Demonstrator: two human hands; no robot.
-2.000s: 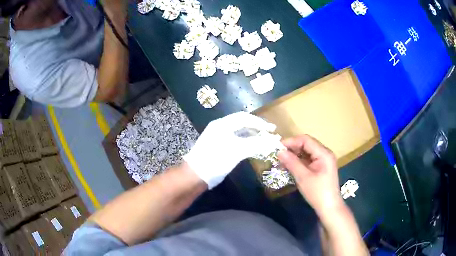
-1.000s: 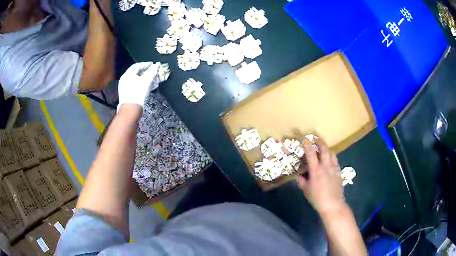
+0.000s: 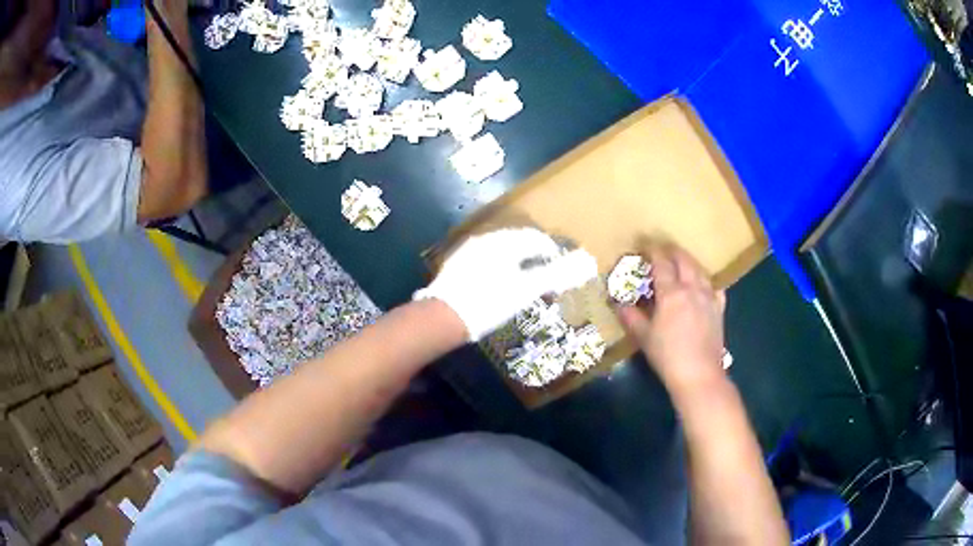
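Observation:
A shallow cardboard tray [image 3: 710, 146] lies on the dark bench in front of me. Several white lobed plastic parts [image 3: 542, 347] are clustered at its near left end. My gloved left hand [image 3: 512, 279] is over the tray's left side, fingers pointing right; its palm side is hidden, so I cannot tell if it holds anything. My bare right hand [image 3: 683, 315] is over the tray's near right side, with thumb and fingers around one white lobed part [image 3: 629, 278]. More white lobed parts [image 3: 368, 133] lie loose on the bench beyond the tray.
A blue sheet [image 3: 736, 64] with white lettering lies right of the tray. A deep carton of small whitish parts [image 3: 293, 304] stands left of the bench. A co-worker's arm [image 3: 174, 139] is at upper left. Stacked cartons [image 3: 64, 411] stand lower left. Another white part shows partly beside my right wrist.
My left hand has moved from the bench's left edge by the co-worker back over the tray. My right hand has closed around a part within the tray. The whole view has shifted a little.

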